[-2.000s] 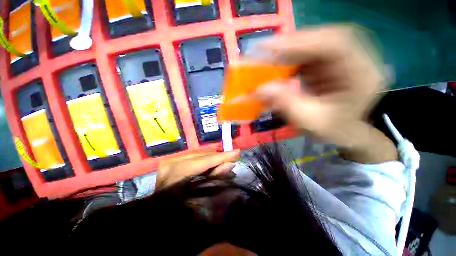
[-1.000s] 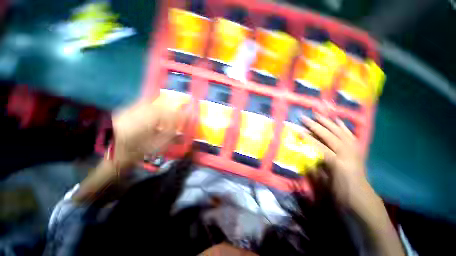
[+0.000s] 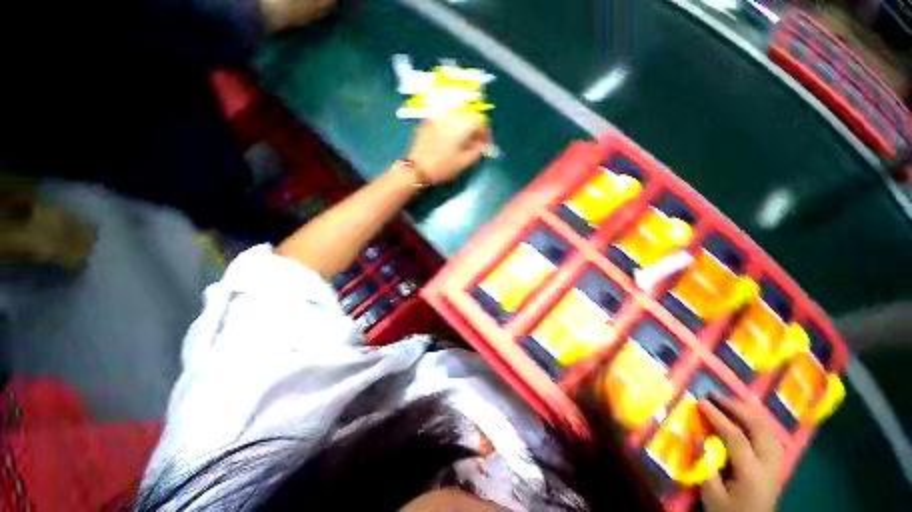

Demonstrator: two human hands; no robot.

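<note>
The red phone tray (image 3: 535, 215) lies tilted on the green bench, its slots holding open-backed phones with orange-yellow batteries (image 3: 575, 325). Yellow tabs lie on several batteries, and one white tab (image 3: 663, 270) lies near the middle. My left hand (image 3: 447, 148) is at the near edge of the loose yellow-white tab pile (image 3: 445, 88); its fingertips are blurred, so I cannot tell if it grips a tab. My right hand (image 3: 745, 455) rests on the tray's near right part, fingers over a phone slot beside a curved yellow tab (image 3: 708, 460). Hair hides part of the tray's near edge.
Stacked red trays with phones (image 3: 375, 280) stand low beside the bench, below my left arm. Another red tray (image 3: 840, 80) lies at the far right, beyond a pale rail (image 3: 500, 52). Another person's hand (image 3: 295, 10) shows at the top left.
My left hand has left the tray and reached to the tab pile. The view has turned, so the tray appears lower right. My right hand remains at the tray. The last slots now show batteries.
</note>
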